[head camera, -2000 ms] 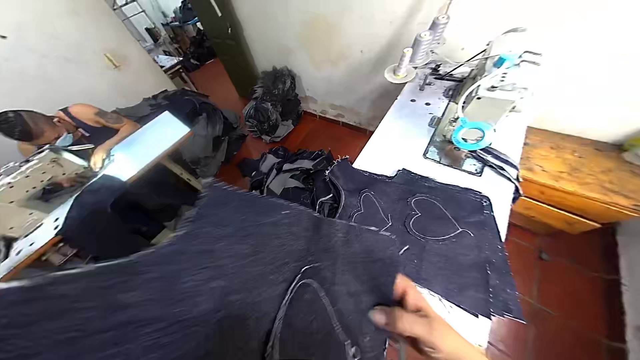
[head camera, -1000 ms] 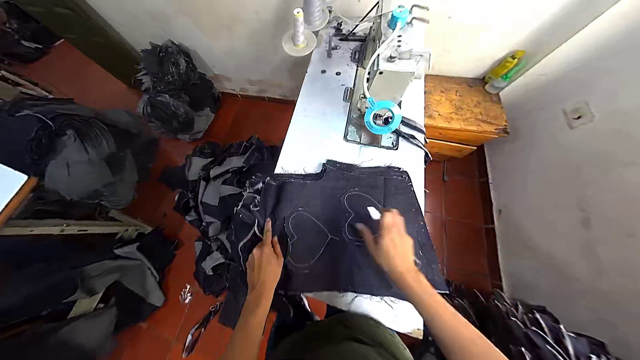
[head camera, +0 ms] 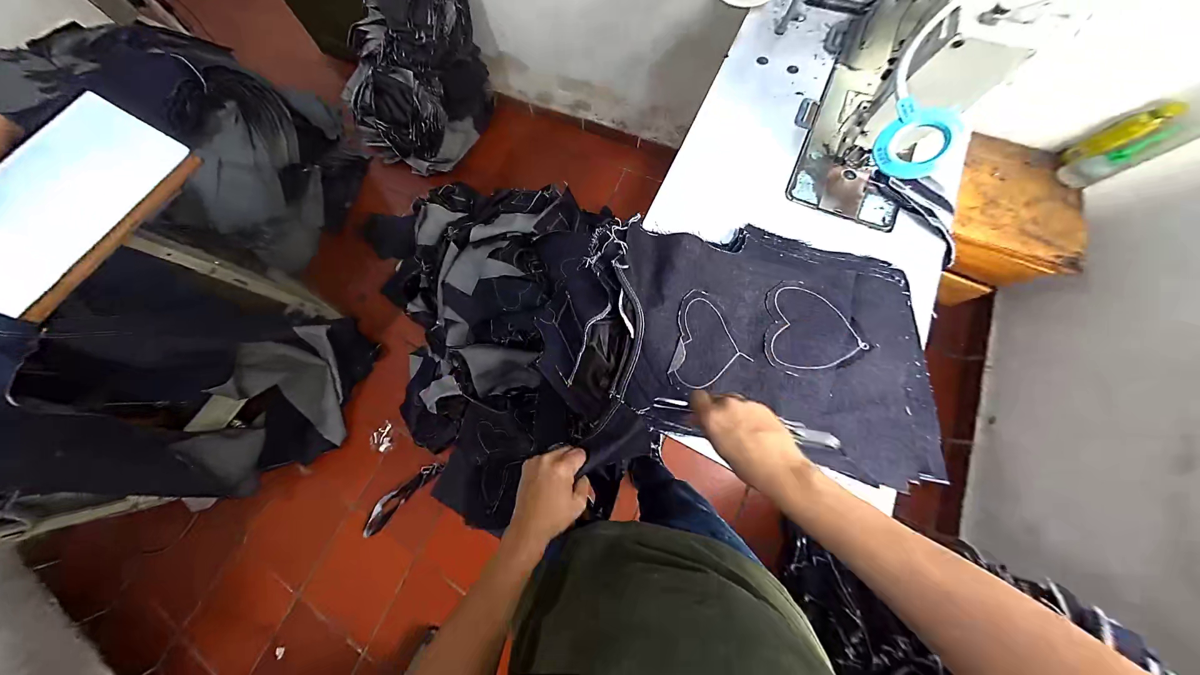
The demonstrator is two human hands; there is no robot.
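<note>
A dark denim panel (head camera: pixel 825 281) with two heart outlines in pale stitching lies over the near end of the white sewing table (head camera: pixel 717 150). My right hand (head camera: pixel 745 431) is at the panel's near edge, closed around a metal tool (head camera: pixel 816 437), perhaps scissors or thread snips; blur hides which. Lower left of it, my left hand (head camera: pixel 553 483) pinches the edge of another dark denim piece (head camera: pixel 487 459) that hangs beside the table. Between the hands and the pile, a denim edge with a zipper or seam (head camera: pixel 630 328) curves down over the table's left side.
An industrial sewing machine (head camera: pixel 858 159) with a blue ring lamp (head camera: pixel 917 142) stands at the table's far end. Denim scraps (head camera: pixel 487 291) heap on the floor left of the table. A wooden box (head camera: pixel 1022 206) is at the right, a second white table (head camera: pixel 80 197) at the left.
My left hand has moved off the heart panel to the denim beside the table. My right hand has moved from the right heart to the panel's near edge.
</note>
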